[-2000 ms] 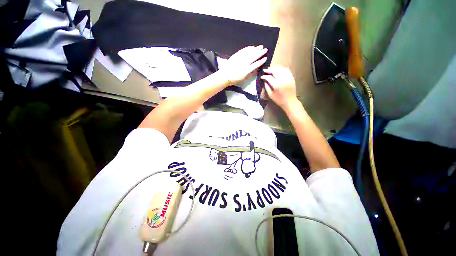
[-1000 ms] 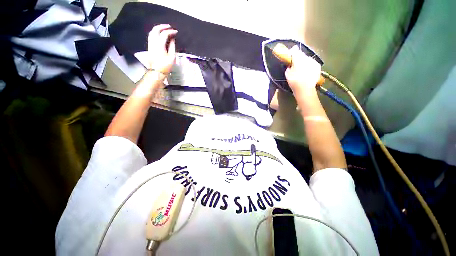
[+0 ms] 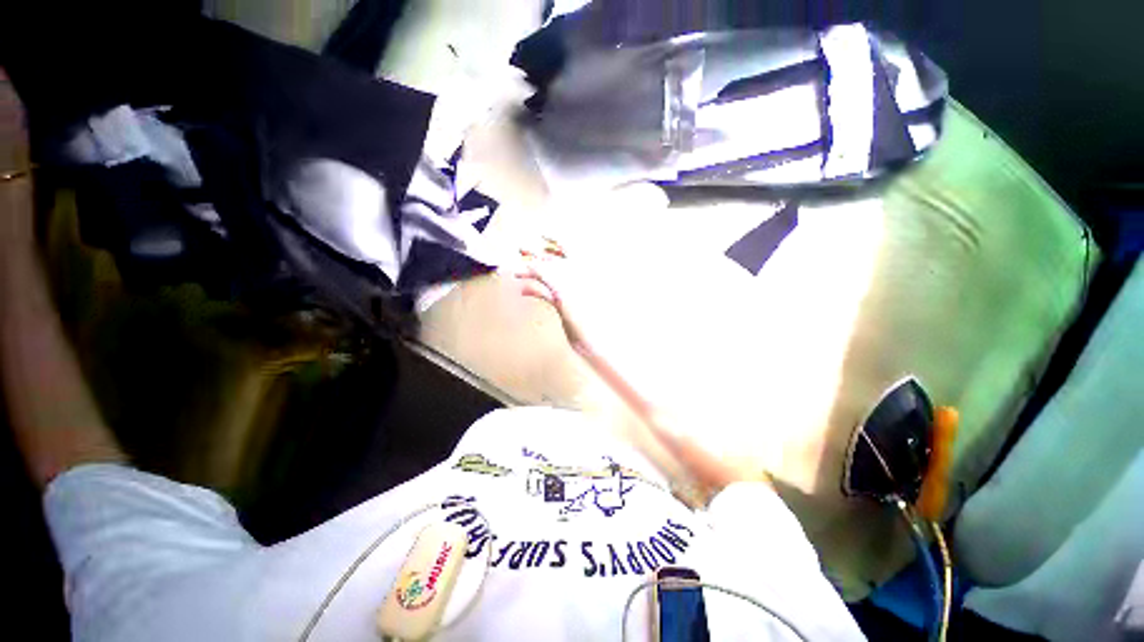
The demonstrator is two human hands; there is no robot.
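Observation:
My left hand is at the left edge, mostly cut off; what it holds does not show. My right hand is over the table beside the left bundle, washed out by glare; I cannot tell whether it touches cloth. A dark garment panel lies over the bundle of dark and pale pieces at the table's left edge. The steam iron rests at the right, its orange handle free of any hand.
A heap of black-and-white panels lies at the far side of the padded table. A small dark strip is in front of it. Blue and tan hoses run down from the iron. Pale green cloth hangs at right.
The view has swung left. My right hand has let go of the iron and moved left. My left hand has moved far left. The dark panel no longer lies in front of me.

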